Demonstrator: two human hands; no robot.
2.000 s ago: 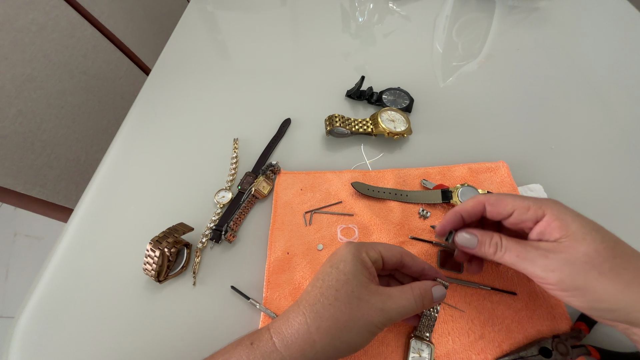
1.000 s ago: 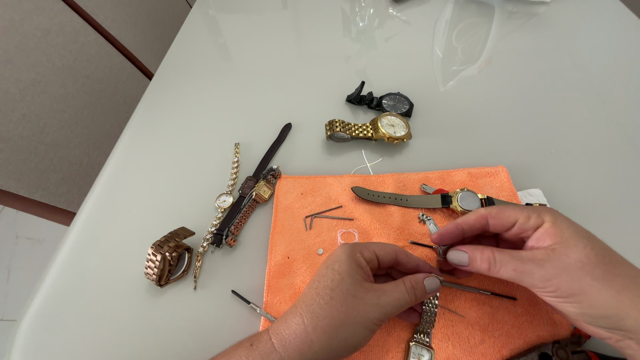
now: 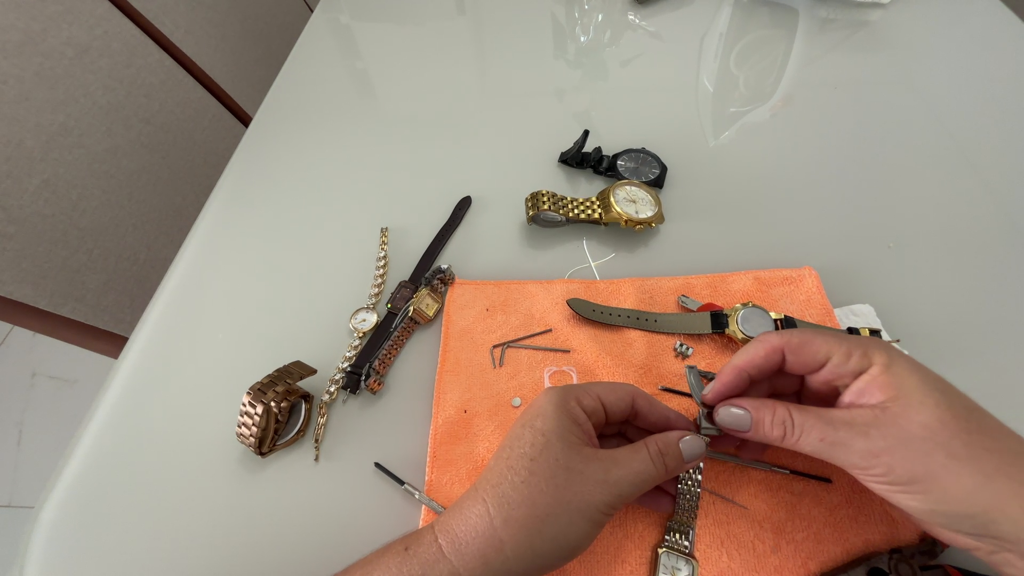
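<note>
My left hand (image 3: 592,456) pinches the upper end of a two-tone metal watch bracelet (image 3: 685,504) between thumb and fingertips. The bracelet hangs down over an orange cloth (image 3: 480,448), its rectangular watch case (image 3: 674,562) at the bottom edge of view. Close beside it, my right hand (image 3: 808,408) grips the silver folding clasp (image 3: 696,387), which stands partly unfolded where the fingertips meet. Below the hands lies a precision screwdriver (image 3: 768,466). Behind the fingers a dark thin tip (image 3: 674,391) shows. Small loose metal links (image 3: 682,350) rest above the clasp.
Hex keys (image 3: 528,344), a small round disc (image 3: 516,402) and a leather-strap watch lying face down (image 3: 752,322) are on the cloth. Another screwdriver (image 3: 408,486) crosses its left edge. Left are a rose-gold watch (image 3: 264,416) and several others; a gold watch (image 3: 632,205) and black watch (image 3: 640,166) lie beyond.
The clasp in my right hand has turned and now stands unfolded at the bracelet's end; two seconds ago it hung lower, under the right fingers. My left hand has stayed nearly in place.
</note>
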